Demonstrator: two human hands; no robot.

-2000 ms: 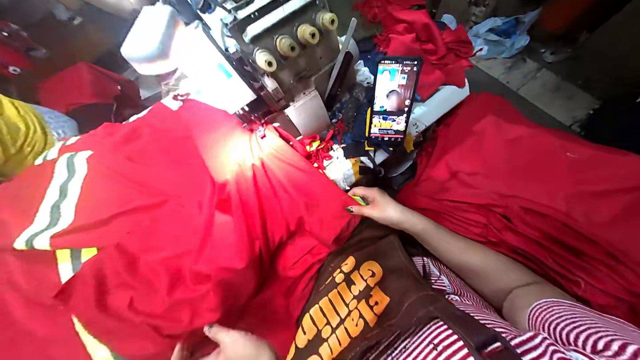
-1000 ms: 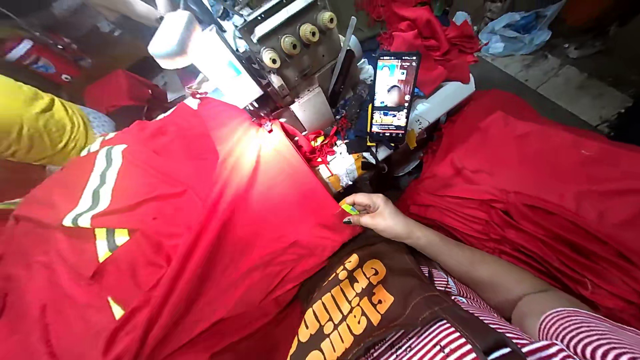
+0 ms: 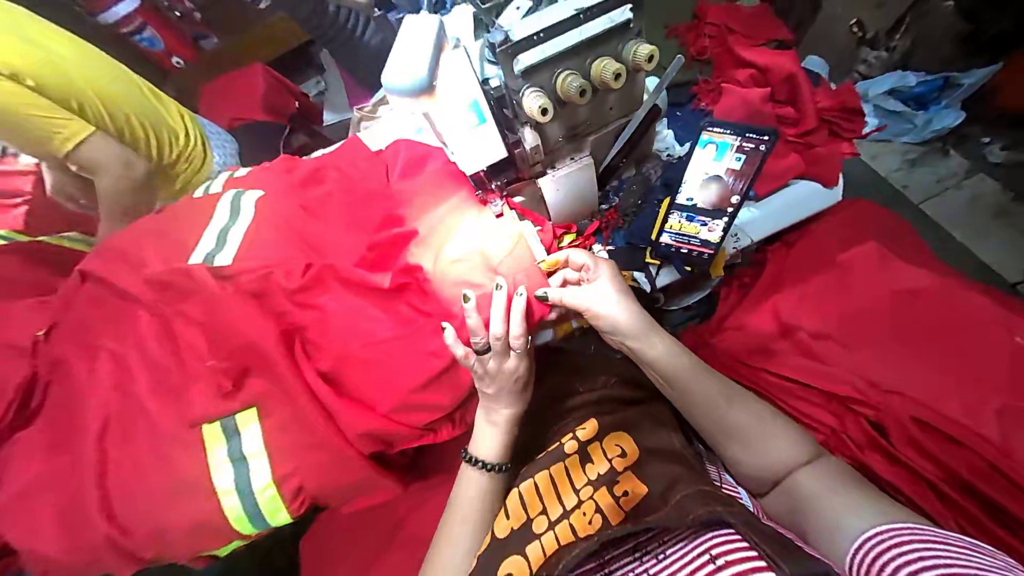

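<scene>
Red fabric with reflective stripes (image 3: pixel 344 320) spreads over the left and middle of the view, its far part lying under the lit head of an overlock sewing machine (image 3: pixel 560 104). My left hand (image 3: pixel 498 344) rests on this fabric with fingers spread, palm down, a dark ring and a beaded bracelet on it. Just to its right, my right hand (image 3: pixel 588 292) pinches the fabric's edge between thumb and fingers, near the machine's front. A small yellow bit shows at its fingertips.
A phone (image 3: pixel 708 192) with its screen lit stands right of the machine. More red fabric (image 3: pixel 880 344) is heaped at the right, with red scraps (image 3: pixel 776 104) behind the phone. At the far left is a person in a yellow top (image 3: pixel 104 96). A plastic bag (image 3: pixel 920 100) lies at the back right.
My left hand, seen at the bottom edge two seconds ago, is now beside my right hand on the fabric. The fabric's edge has moved toward the machine with my right hand. More of the person in yellow shows.
</scene>
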